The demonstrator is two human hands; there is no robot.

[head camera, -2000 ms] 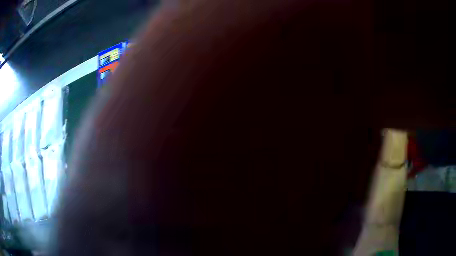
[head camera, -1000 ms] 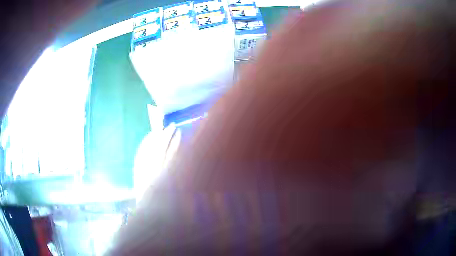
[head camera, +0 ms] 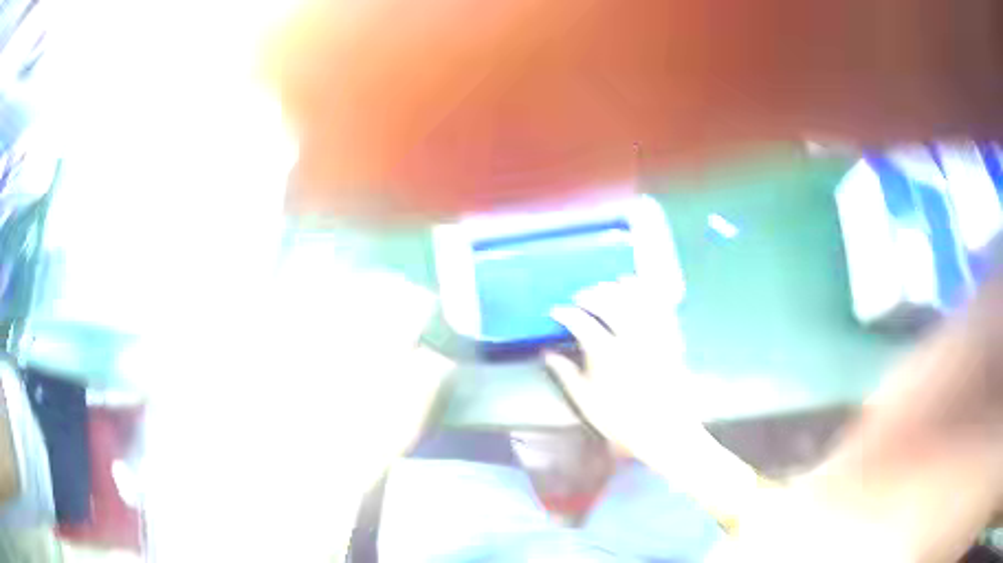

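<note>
An open carton (head camera: pixel 555 286) lies in the middle of the view on the green table, with pale white sides and a glossy blue inside. My right hand (head camera: pixel 621 341) comes from the lower right, with fingers apart at the carton's near right part. Whether it grips the carton is not clear. A washed-out white shape at the carton's left looks like my left hand (head camera: pixel 385 330). Its fingers cannot be made out.
A large blurred orange skin patch covers the top, very near the camera; whose is unclear. Blurred skin also shows at lower right. Blue-and-white cartons (head camera: pixel 907 242) stand at right. A small white scrap (head camera: pixel 723 225) lies on the green table (head camera: pixel 759 319). Glare hides the left.
The large blurred skin has moved from the centre and right to the top. The view is brighter and the open carton and my right hand now show.
</note>
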